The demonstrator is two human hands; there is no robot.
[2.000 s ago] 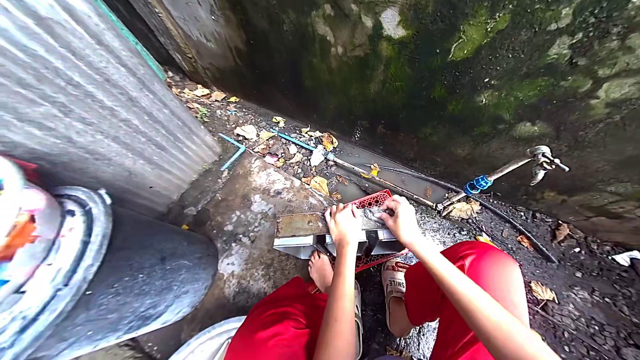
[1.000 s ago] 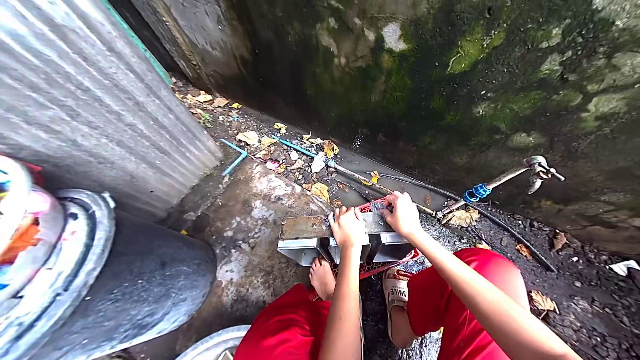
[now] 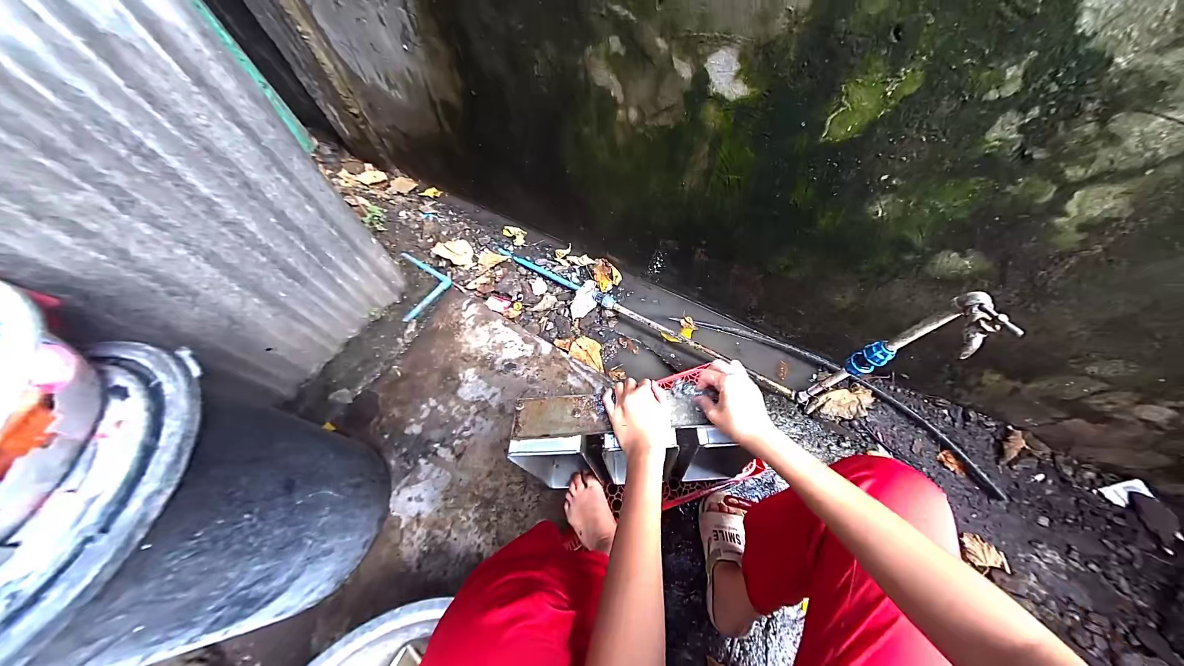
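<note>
My left hand (image 3: 638, 416) rests on the top of a metal object (image 3: 560, 416) with a worn flat bar and silvery box-like sections below, its fingers curled over the bar. My right hand (image 3: 733, 400) is at the bar's right end, fingers bent; whether it pinches something small cannot be told. A red mesh plastic basket (image 3: 712, 487) shows beneath and behind the metal object, between my feet. One foot is bare and the other wears a sandal (image 3: 721, 536).
A water tap (image 3: 980, 313) on a pipe with a blue fitting (image 3: 869, 358) stands right, by a mossy wall (image 3: 786, 139). Left are a corrugated metal sheet (image 3: 185, 185) and a large dark bin (image 3: 268, 518). A bent blue pipe (image 3: 430, 289), leaves and a pale tub rim (image 3: 379, 638) lie about.
My right hand has moved along the bar, first away from its earlier place and then back a little. My left hand has stayed on the metal object.
</note>
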